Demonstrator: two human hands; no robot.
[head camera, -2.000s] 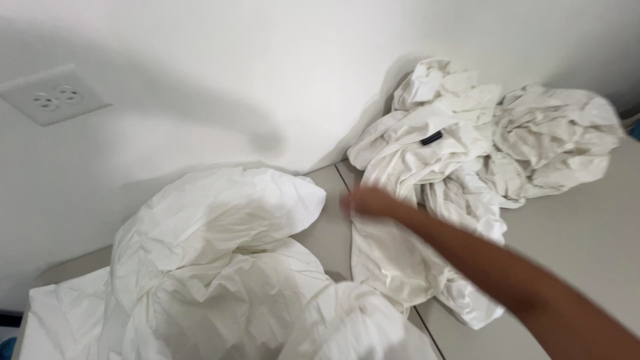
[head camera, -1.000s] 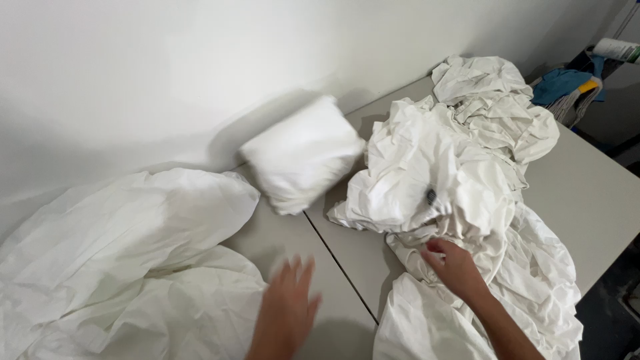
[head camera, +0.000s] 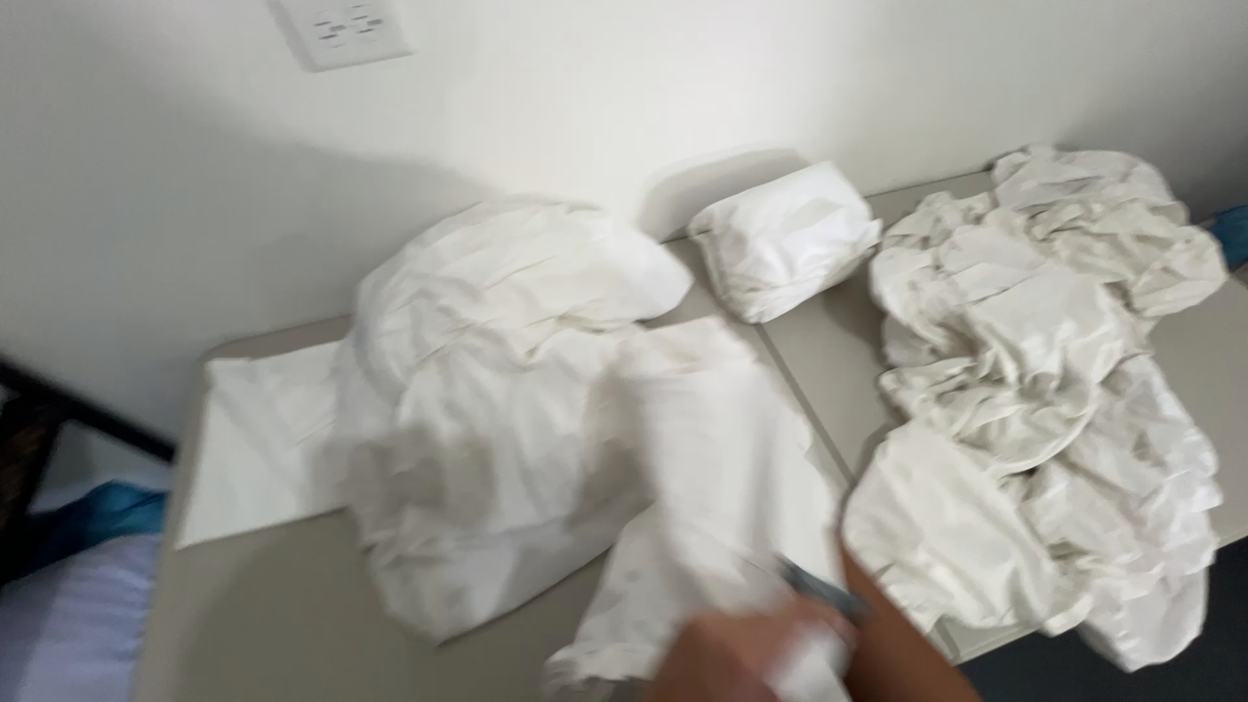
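Observation:
A blurred hand, apparently my left hand (head camera: 731, 655), closes on a white cloth (head camera: 731, 468) at the bottom centre; a dark tag (head camera: 819, 587) shows beside it. My right forearm (head camera: 902, 639) reaches up behind this cloth, which hides the right hand. Left of them lies a large loose heap of white fabric (head camera: 507, 390). Against the wall sits a compact folded white bundle (head camera: 790, 244). Crumpled white fabric items (head camera: 1014, 331) are piled to the right.
The grey table (head camera: 283, 624) has a seam (head camera: 804, 400) across it and stands by a white wall with an outlet plate (head camera: 351, 34). A flat white cloth (head camera: 258, 439) lies at the left edge. Beyond that edge are blue (head camera: 112, 512) and pale fabrics (head camera: 83, 624).
The folded bundle, blurred near the wall one second ago, now rests there. Both hands were apart over the table and right pile; now they are close together at a white cloth. The view has swung left.

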